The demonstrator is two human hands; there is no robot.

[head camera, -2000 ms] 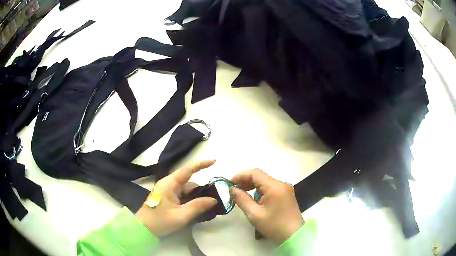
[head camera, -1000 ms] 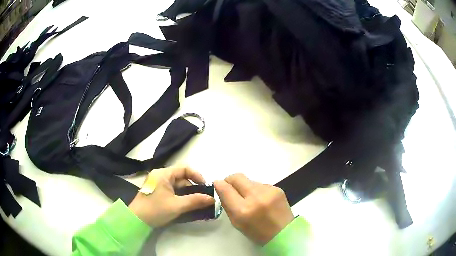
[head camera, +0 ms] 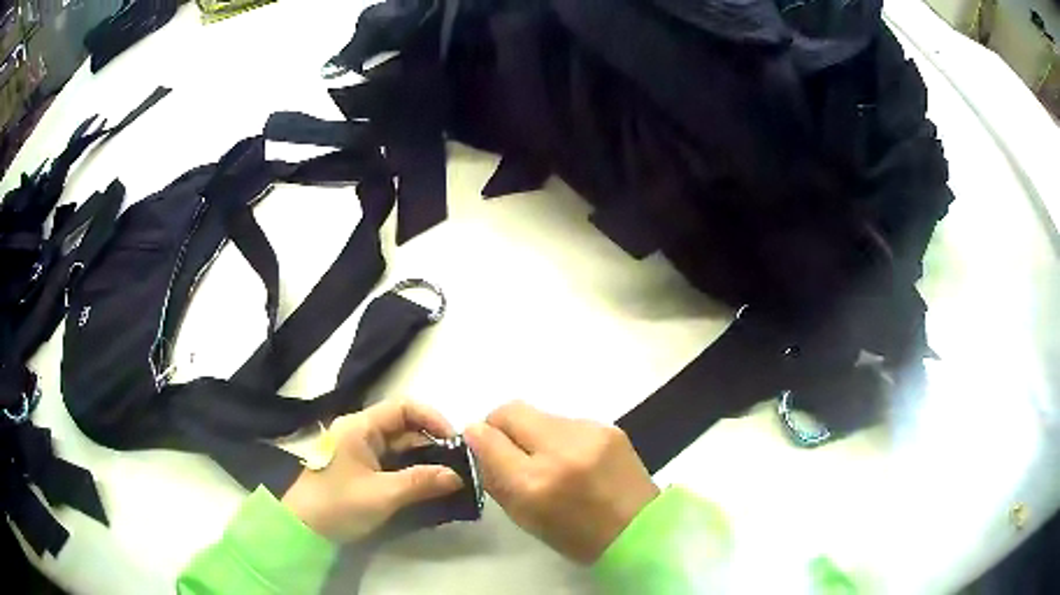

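Observation:
My left hand (head camera: 370, 467), with yellow tape (head camera: 321, 447) on its back, grips the end of a black webbing strap (head camera: 448, 500) near the front of the table. A silver ring (head camera: 475, 474) sits at that strap end, seen nearly edge-on. My right hand (head camera: 560, 474) pinches the upper side of the ring, its fingertips close to my left fingertips. A black crescent sling bag (head camera: 122, 305) lies to the left, and its strap with another ring (head camera: 435, 300) lies beyond my hands. Whether a small tool is in my right fingers cannot be told.
A large pile of black bags (head camera: 709, 151) covers the far right of the white table (head camera: 535, 279). A strap runs from it towards my right hand, and a ring (head camera: 804, 421) lies at its near edge. More black straps (head camera: 47, 482) lie at the far left.
The ring, clearly seen as a circle at first, is now turned nearly edge-on, and my right hand has closed around its upper side. The view has shifted, and both hands appear further left.

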